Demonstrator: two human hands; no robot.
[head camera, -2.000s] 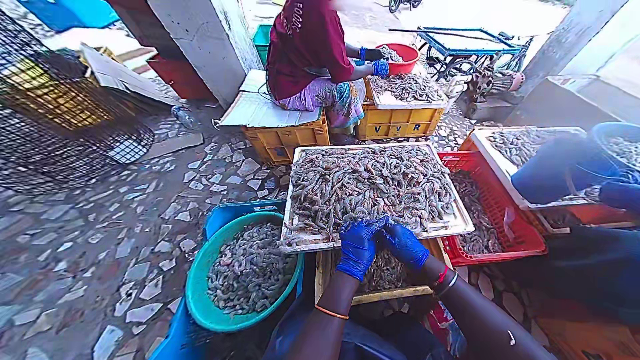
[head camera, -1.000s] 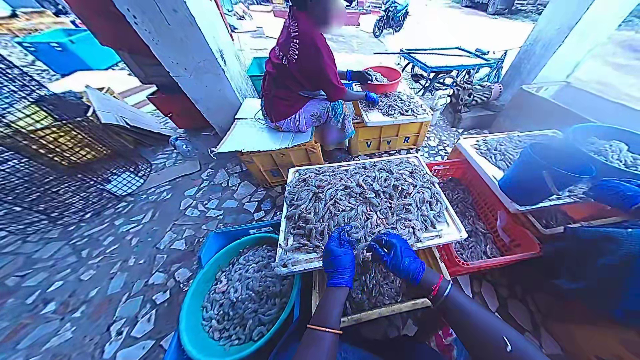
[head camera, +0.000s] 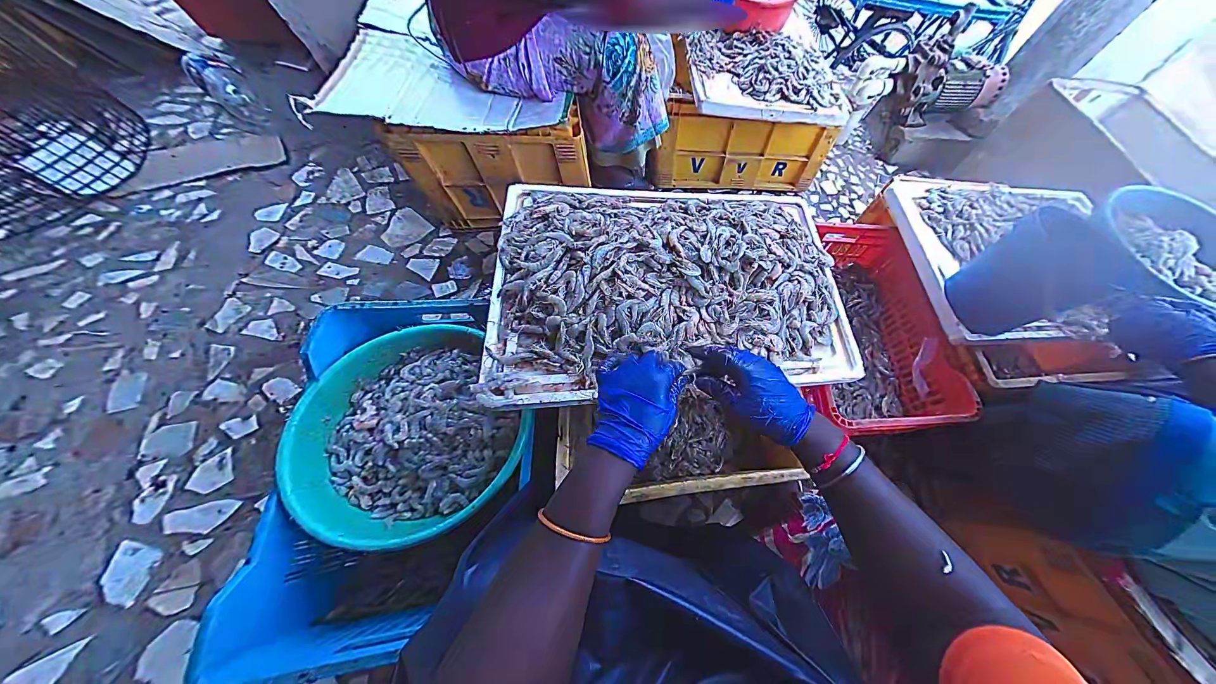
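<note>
A white tray (head camera: 848, 357) heaped with raw grey shrimp (head camera: 665, 266) lies before me. My left hand (head camera: 636, 404), in a blue glove, is at its near edge, fingers bent inward. Close by on the right, my right hand (head camera: 755, 391), also gloved in blue, has its fingers curled near the shrimp; whether either hand holds one cannot be made out. Beneath both hands sits a crate (head camera: 717, 486) containing shrimp heads and shells. To the left, a green basin (head camera: 309, 475) of shrimp rests on a blue crate (head camera: 237, 608).
A red crate (head camera: 950, 394) with shrimp stands right of the tray. Beyond it, a co-worker's gloved hand (head camera: 1164, 331) is near a blue bucket (head camera: 1035, 271) and another shrimp tray (head camera: 936, 233). Another person sits ahead on a yellow crate (head camera: 489, 166). Stone-chip flooring (head camera: 204, 518) extends left.
My right hand has moved up to the tray's near edge, closer to my left hand. The view has tilted down.
</note>
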